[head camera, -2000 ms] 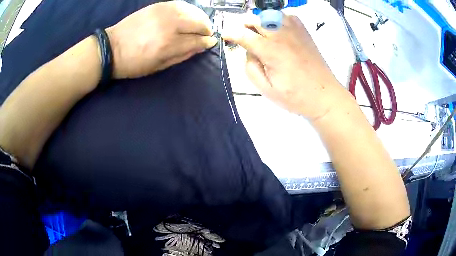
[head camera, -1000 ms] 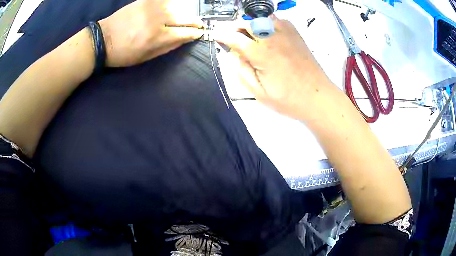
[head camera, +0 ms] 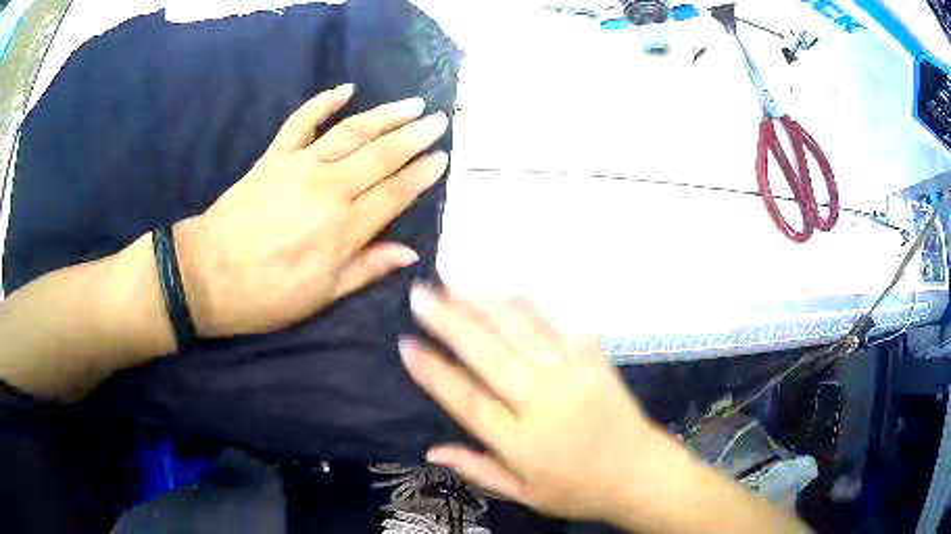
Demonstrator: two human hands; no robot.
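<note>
A large dark garment panel [head camera: 125,136] covers the left of the white machine bed and hangs over its front edge towards the lap. My left hand [head camera: 302,224] lies flat on the panel with fingers spread, fingertips near its right edge. My right hand [head camera: 511,396] is lower and a little blurred, with its fingers apart at the panel's right edge; whether it pinches the cloth cannot be told. Red-handled scissors [head camera: 798,177] lie on the bed at the right, blades pointing away from me.
The white machine bed [head camera: 626,250] has a printed ruler tape [head camera: 720,339] along its front edge. A round machine part [head camera: 653,31] shows at the top. Pale scraps [head camera: 756,448] are below the edge at the lower right. A blue patch shows at the lower left.
Both hands have left the presser foot area and come towards me. My left hand has flattened on the panel; my right has moved down to its edge. The panel's upper part now shows.
</note>
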